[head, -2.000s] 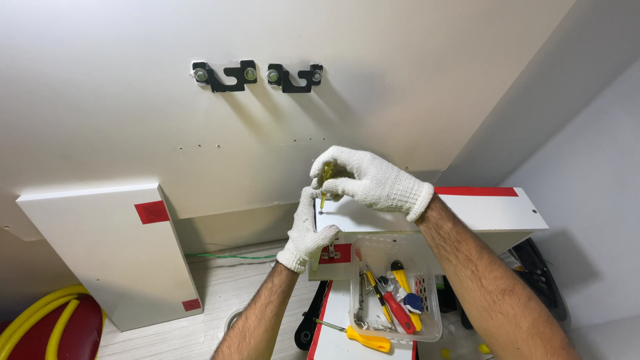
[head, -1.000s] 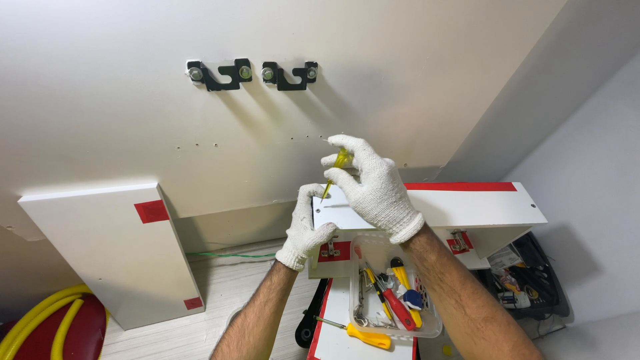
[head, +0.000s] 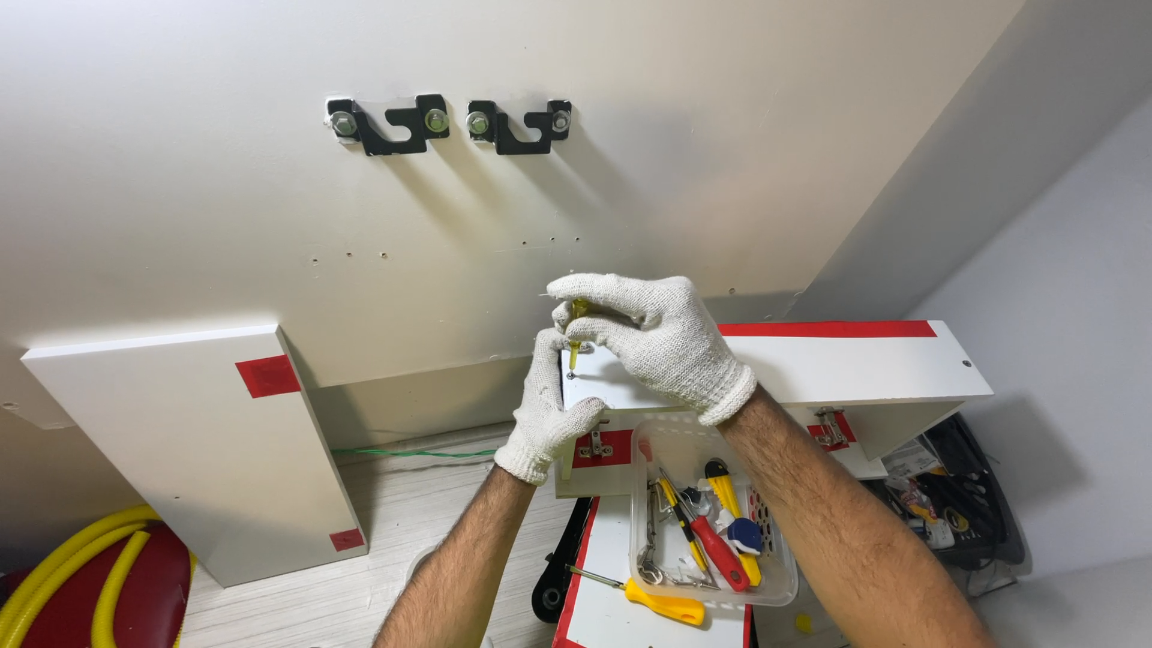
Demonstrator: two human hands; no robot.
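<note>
Both my hands wear white knit gloves. My right hand holds a small screwdriver with a translucent yellow handle upright, its lower end over a screw near the left end of a white cabinet panel with red tape along its back edge. My left hand grips the left end of that panel, thumb on the front side. Below it, a metal hinge sits on red tape inside the cabinet. A clear plastic basket in front holds a red-handled tool, a yellow utility knife and other small items.
A yellow-handled screwdriver lies on a white board with red edges. At left a white panel leans on the wall beside a coiled yellow hose. Black metal brackets are bolted to the wall. An open tool case stands at right.
My right hand went up with the screwdriver tilted in the middle frame; now it is lower and the screwdriver stands more upright over the screw. My left hand stays at the panel's end.
</note>
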